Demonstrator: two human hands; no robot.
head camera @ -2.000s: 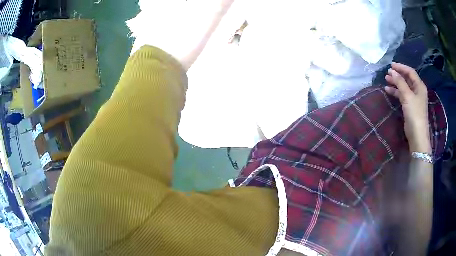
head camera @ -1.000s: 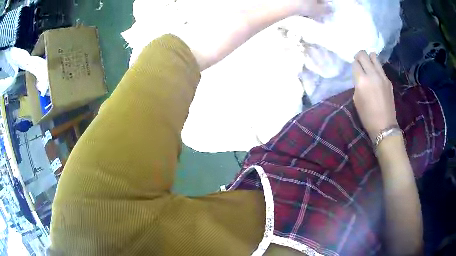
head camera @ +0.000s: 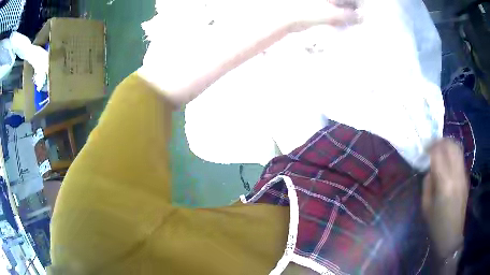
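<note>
White fabric pieces [head camera: 242, 118], badly overexposed, spread from the top of the view down over the plaid apron [head camera: 322, 188] on my lap. My left hand [head camera: 346, 15] is at the top, on the white cloth; glare hides its fingers, so I cannot tell whether it grips. My right hand [head camera: 445, 180] is at the right, blurred, over the apron. Its fingers are on the lower corner of a white piece stretched down from the heap, and it appears to hold that corner.
An open cardboard box [head camera: 78, 62] with white and blue things in it stands at the upper left on the green floor [head camera: 199, 185]. A brown wooden frame [head camera: 67, 142] is below it. Dark cloth [head camera: 462, 94] lies at the right.
My right hand has moved down and right from the heap, and a white piece now stretches down to it across the apron. My left hand stays near the top; its elbow has shifted left.
</note>
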